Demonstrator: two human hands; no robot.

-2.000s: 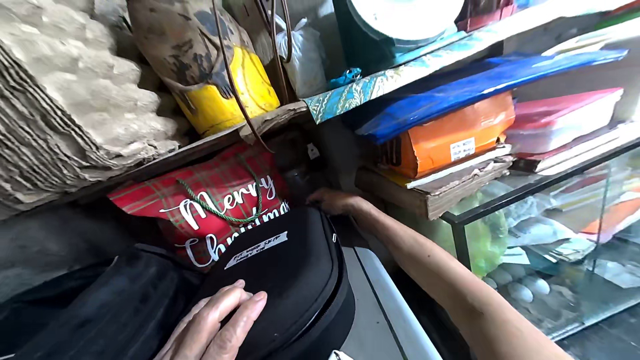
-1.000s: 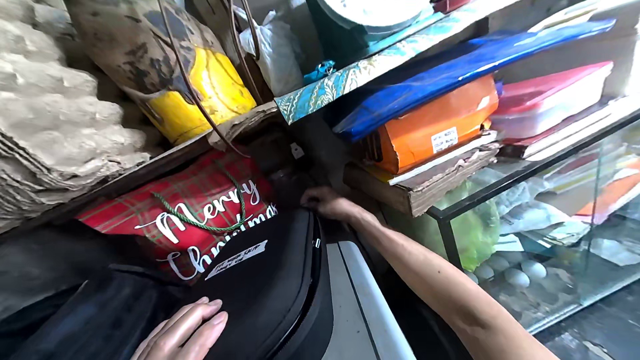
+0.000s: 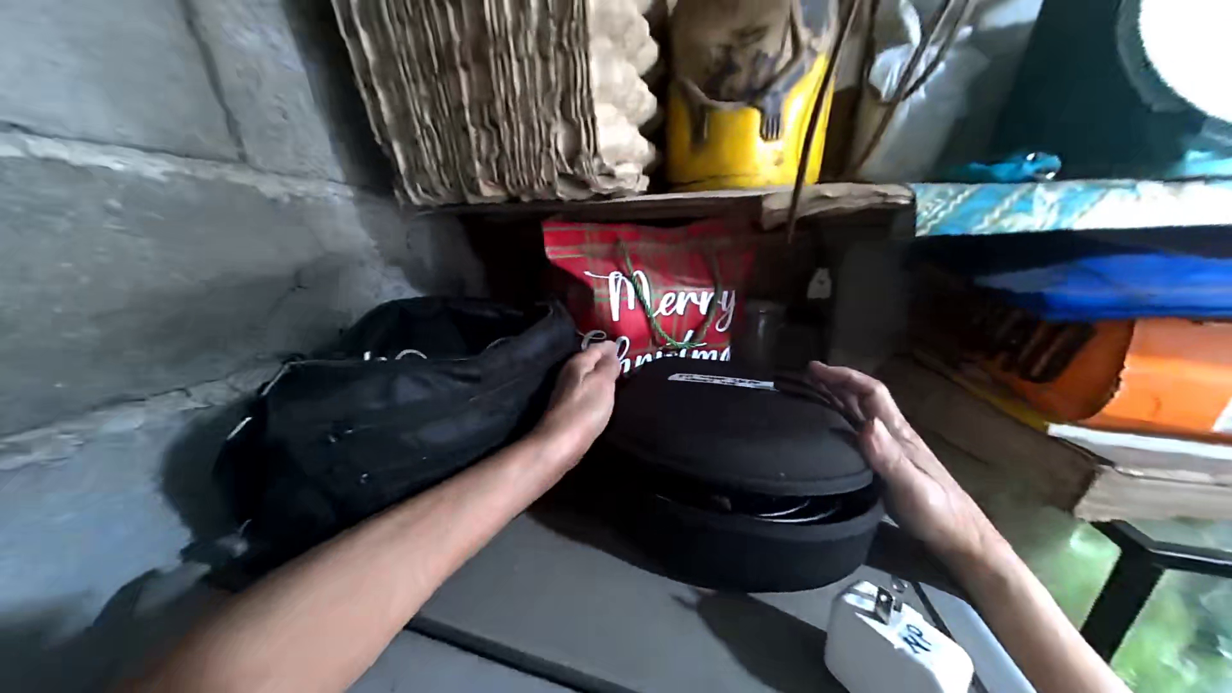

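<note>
A black zippered case (image 3: pixel 751 438) rests on a grey surface, its lid slightly raised at the front, with something shiny in the gap. My left hand (image 3: pixel 580 395) is at the case's left side, between it and a black fabric bag (image 3: pixel 414 423). My right hand (image 3: pixel 890 448) lies against the case's right side, fingers at the lid's edge. Behind the case stands a red plaid gift bag (image 3: pixel 654 279) with green cord handles. A white power adapter (image 3: pixel 895 640) with metal prongs lies in front of the case, near my right forearm.
A concrete block wall (image 3: pixel 173 250) rises at the left. The wooden shelf (image 3: pixel 693 205) above holds stacked egg trays (image 3: pixel 481 96) and a yellow container (image 3: pixel 741 135). At the right are a blue item (image 3: pixel 1136 279), an orange package (image 3: pixel 1165 375) and a black metal frame (image 3: pixel 1121 577).
My left hand has moved from the top of the case to its left side. My right hand has come from the case's far corner to its right side. The view has turned left.
</note>
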